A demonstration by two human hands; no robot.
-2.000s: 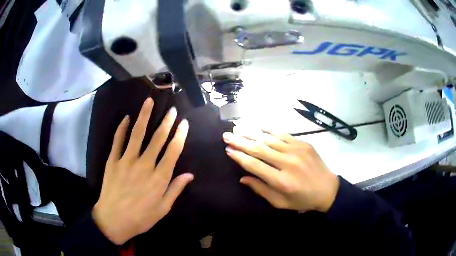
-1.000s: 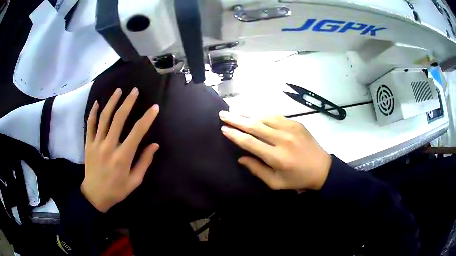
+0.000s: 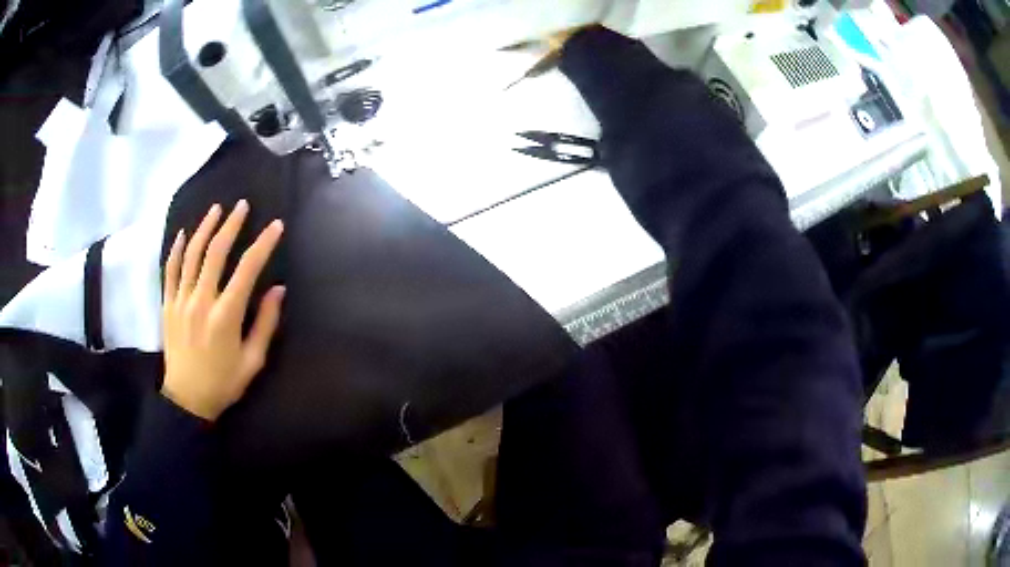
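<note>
A dark fabric panel lies on the table, its upper part at the presser foot of the sewing machine. A thin pale thread lies near its lower edge. My left hand lies flat on the panel's left part, fingers spread, holding nothing. My right arm reaches across the table to the back; my right hand is small, blurred and mostly hidden by its sleeve, so its grip cannot be told. Black thread snips lie on the table beside the right sleeve, partly covered.
White fabric pieces lie at the left, with dark cloth below them. A ruler tape runs along the table's front edge. A vented white box stands behind my right sleeve. A dark thin line crosses the table. Tiled floor shows below.
My right hand has left the panel and reached far forward over the table. My left hand stays on the panel. The view has shifted to the right, and the panel's right edge now lies uncovered.
</note>
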